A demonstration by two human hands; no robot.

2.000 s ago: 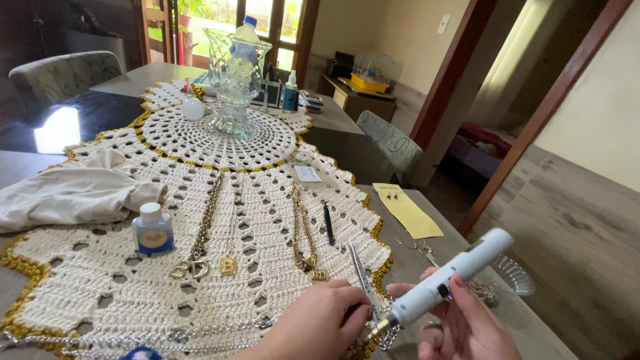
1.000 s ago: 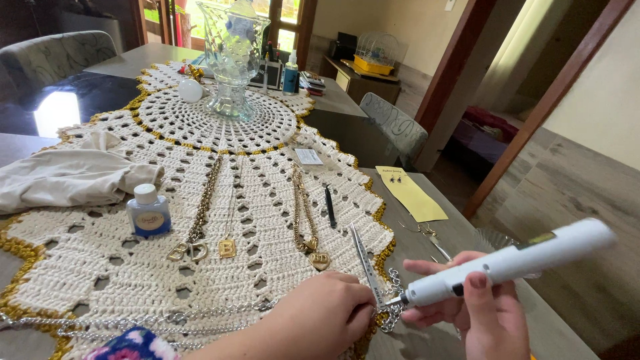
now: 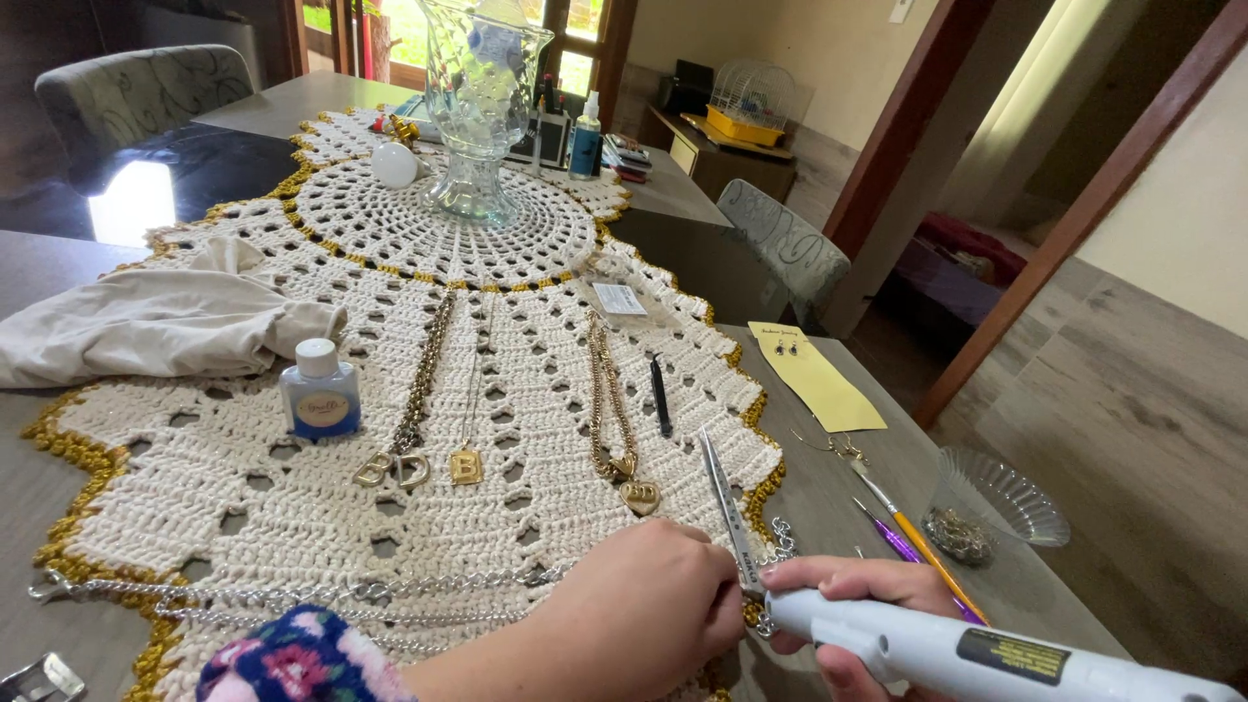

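Observation:
My left hand (image 3: 663, 585), a floral cuff at its wrist, is curled at the cloth's right edge, its fingers closed by the metal tweezers (image 3: 729, 507); what they grip is hidden. My right hand (image 3: 868, 595) holds a white pen-shaped electric tool (image 3: 975, 648), its tip end toward my left hand and hidden there. A silver chain (image 3: 780, 541) lies beside the tweezers, near my right fingertips. On the crocheted cloth (image 3: 546, 390) lie a chain with letter pendants (image 3: 414, 419), a square pendant (image 3: 466, 466), a gold chain with a heart pendant (image 3: 639, 495) and long silver chains (image 3: 370, 595).
A blue liquid bottle (image 3: 322, 390) stands by a crumpled cloth (image 3: 166, 322). A glass vase (image 3: 478, 107) stands farther back. On the right are a yellow earring card (image 3: 819, 375), a paintbrush (image 3: 921, 541), a purple-handled tool (image 3: 897, 541) and a glass dish (image 3: 1004, 497). A black slim tool (image 3: 661, 395) lies centrally.
The white tool was tilted up to the right two seconds ago; its rear end has come down, and it now points low to the right. My left hand stays beside the tweezers.

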